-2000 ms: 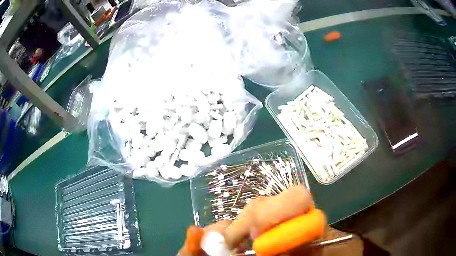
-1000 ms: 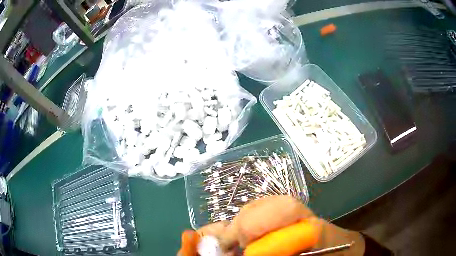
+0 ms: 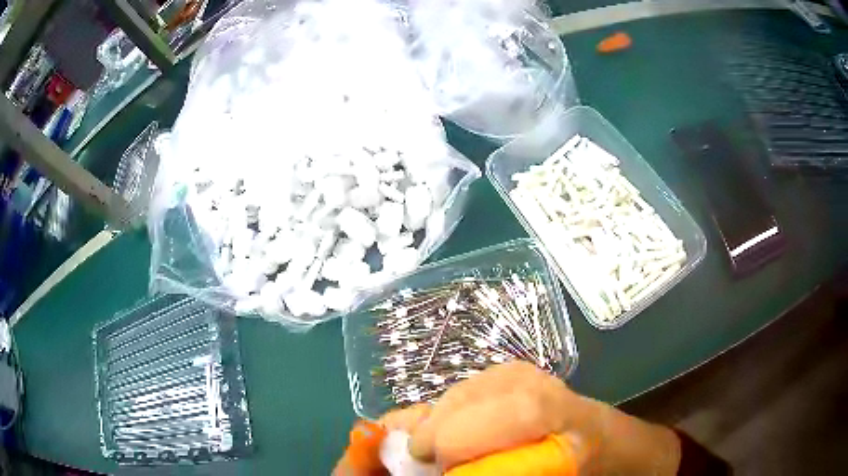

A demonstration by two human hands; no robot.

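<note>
My right hand [image 3: 521, 418] is at the bottom centre, fingers curled, with an orange finger cot low on it. My left hand [image 3: 361, 454] is mostly cut off by the lower edge; an orange-covered fingertip shows. Both hands' fingers pinch a white plastic cap [image 3: 398, 453] between them. No rod shows in the hands now; the inside of the right hand is hidden. Just beyond the hands, a clear box [image 3: 354, 376] holds thin metal rods [image 3: 456, 330] with white bits. A large open bag [image 3: 177, 256] of white caps [image 3: 358, 223] lies behind it.
A slotted clear tray [image 3: 167, 381] lies at the left. A clear box of white sleeves [image 3: 604, 232] is right of the bag. A dark smartphone [image 3: 735, 204], black grooved trays [image 3: 800, 112], a loose orange finger cot [image 3: 615, 42] and a smaller bag [image 3: 502, 70] lie farther off. A metal frame [image 3: 56, 163] stands upper left.
The rod that stuck out at the right hand's lower right is no longer visible. The right hand has shifted slightly and shows more of its back. The white cap is still between the hands.
</note>
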